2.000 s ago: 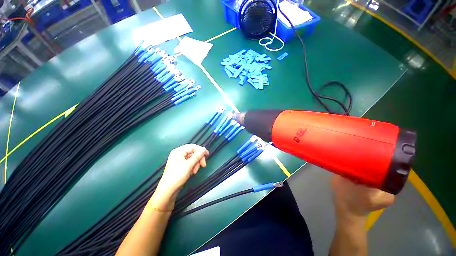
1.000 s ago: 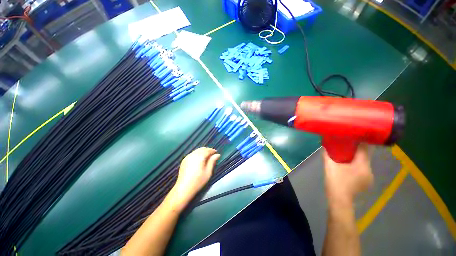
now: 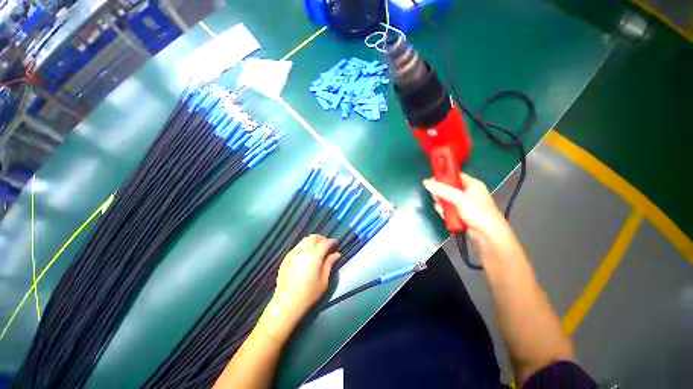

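My right hand [image 3: 473,207] is closed round the handle of the red heat gun [image 3: 448,137]. Its metal nozzle points up and away, above the bench beside the loose light-blue sleeves [image 3: 351,87]. My left hand [image 3: 305,267] is on the near bundle of black cables [image 3: 262,262], with its fingers curled on several of them a little below their blue sleeves [image 3: 334,190]. Silvery terminal tips stick out past the sleeves. One cable with a blue sleeve [image 3: 399,273] lies apart at the bench's near edge.
The far bundle of black cables [image 3: 137,213] lies on the left. White paper sheets [image 3: 219,55] are beyond its ends. A round black object [image 3: 355,17] and a blue bin [image 3: 416,11] are at the far edge. The gun's black cord [image 3: 507,140] loops on the right.
The heat gun has swung from pointing left at the near sleeves to pointing up and away, off the cable ends. My left hand has stayed on the near bundle, shifting slightly. The view has shifted.
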